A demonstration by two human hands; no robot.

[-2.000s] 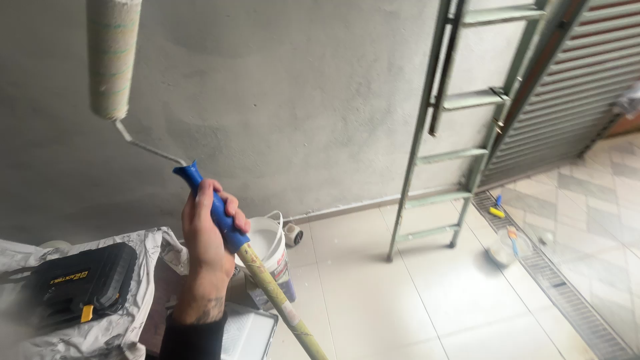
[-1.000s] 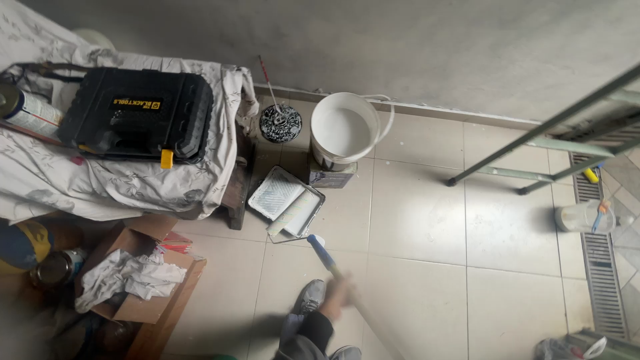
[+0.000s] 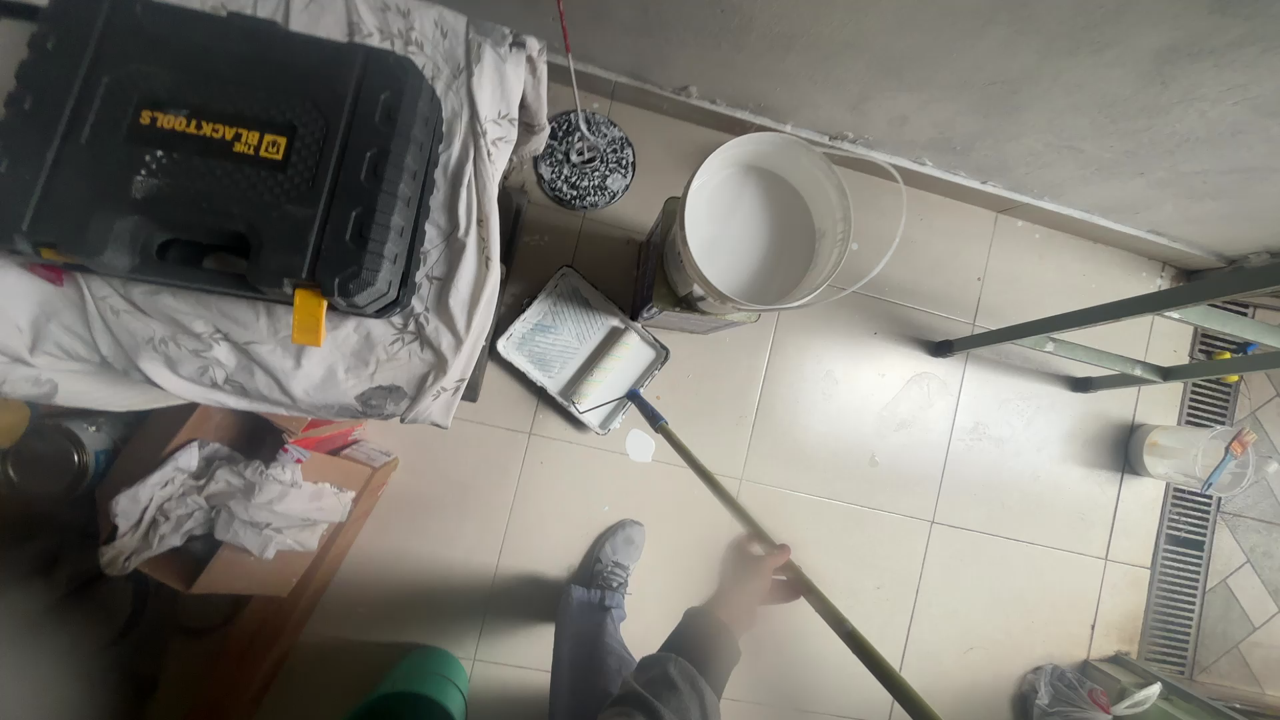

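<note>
My left hand [image 3: 755, 585] grips the long yellowish pole [image 3: 730, 500] of a paint roller, slightly blurred. My right hand is out of view; the pole's lower end runs off the bottom edge. The roller's white sleeve [image 3: 607, 368] rests in a paint tray [image 3: 555, 335] with white paint, on the tiled floor. A blue handle [image 3: 645, 408] joins the roller frame to the pole. Beyond the tray, a white bucket [image 3: 845, 225] holding white paint stands on or against a metal can [image 3: 655, 270]. A paint-spattered black round lid [image 3: 586, 175] with a red-and-white rod lies left of it.
A black tool case [image 3: 250, 150] lies on a cloth-covered surface [image 3: 440, 370]. Below are a cardboard box with rags [image 3: 230, 500] and a green container [image 3: 415, 685]. White paint [image 3: 640, 445] spots the floor. At right are a ladder [image 3: 1050, 325] and a tub with a brush [image 3: 1165, 452].
Two seconds ago the roller was raised in front of the wall; one second ago it was down at the tray, where it is now. The view has tilted down and moved left.
</note>
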